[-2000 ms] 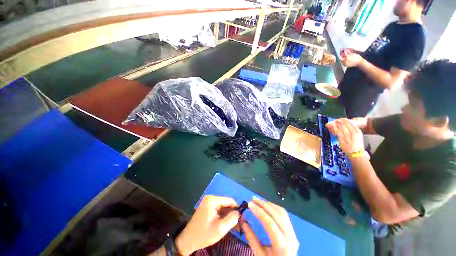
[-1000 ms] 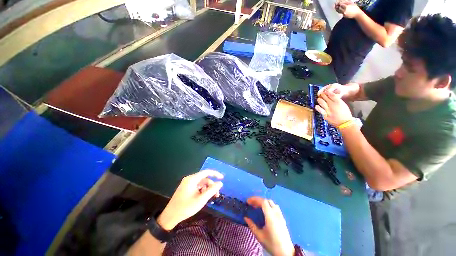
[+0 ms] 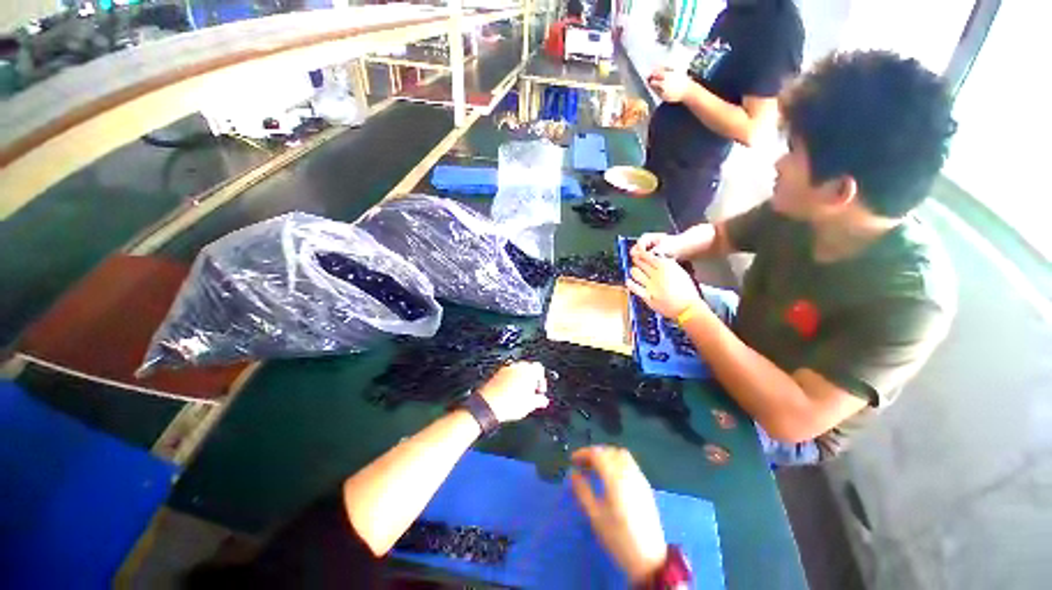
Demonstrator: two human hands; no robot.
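Note:
My left hand (image 3: 515, 393) reaches past the blue board to the near edge of the loose black parts pile (image 3: 444, 360). Its fingers are curled, and I cannot tell whether a part is between the fingertips. My right hand (image 3: 618, 505) is over the blue board (image 3: 690, 532), blurred, with bent fingers; I cannot see whether it holds anything. A row of small black parts (image 3: 456, 542) lies on the board's near left part. A shallow tan box (image 3: 590, 314) with pale contents stands beyond the pile.
Two clear bags of black parts (image 3: 288, 288) (image 3: 456, 256) lie at the left back. A seated person (image 3: 848, 271) works at a narrow blue tray (image 3: 669, 364) on the right. Another person (image 3: 733, 87) stands farther back. A round dish (image 3: 631, 180) is near them.
My left hand has moved from the board forward to the parts pile. My right hand has lifted away from the row of black parts. The camera view has turned right.

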